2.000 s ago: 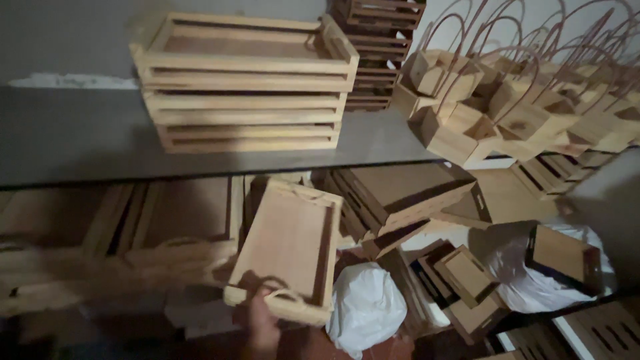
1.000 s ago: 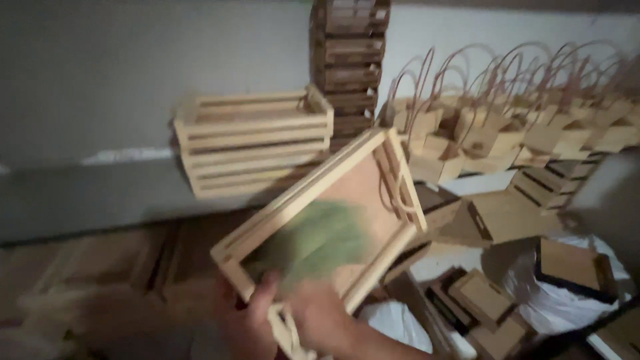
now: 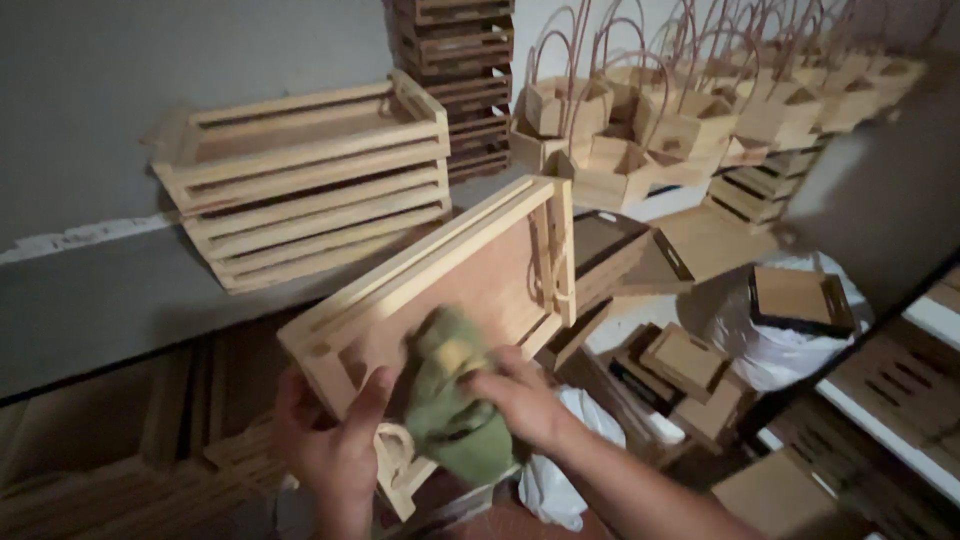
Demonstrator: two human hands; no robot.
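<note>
My left hand [image 3: 337, 435] grips the near left corner of a light wooden tray [image 3: 480, 277], thumb inside the rim and fingers around the outer side. The tray is tilted, its inner face toward me, with a rope handle at each end. My right hand [image 3: 517, 397] holds a crumpled green cloth [image 3: 457, 412] over the lower part of the tray; the cloth bears a yellow patch and hides some of the tray's bottom. Behind, on the grey shelf [image 3: 90, 300], light wooden trays [image 3: 322, 187] are stacked.
Dark slatted crates [image 3: 457, 82] rise in a stack by the wall. Hexagonal wooden baskets [image 3: 615, 165] with looped handles fill the back right. Lower right lie small trays [image 3: 682, 360], a black-edged tray [image 3: 799, 300] on a plastic bag, and a white plastic bag [image 3: 555, 480]. More trays [image 3: 90, 420] sit lower left.
Two seconds ago the tray lay among others below the shelf, a hand at its near handle. It has been lifted and tilted. The cloth has moved toward the tray's near end since one second ago.
</note>
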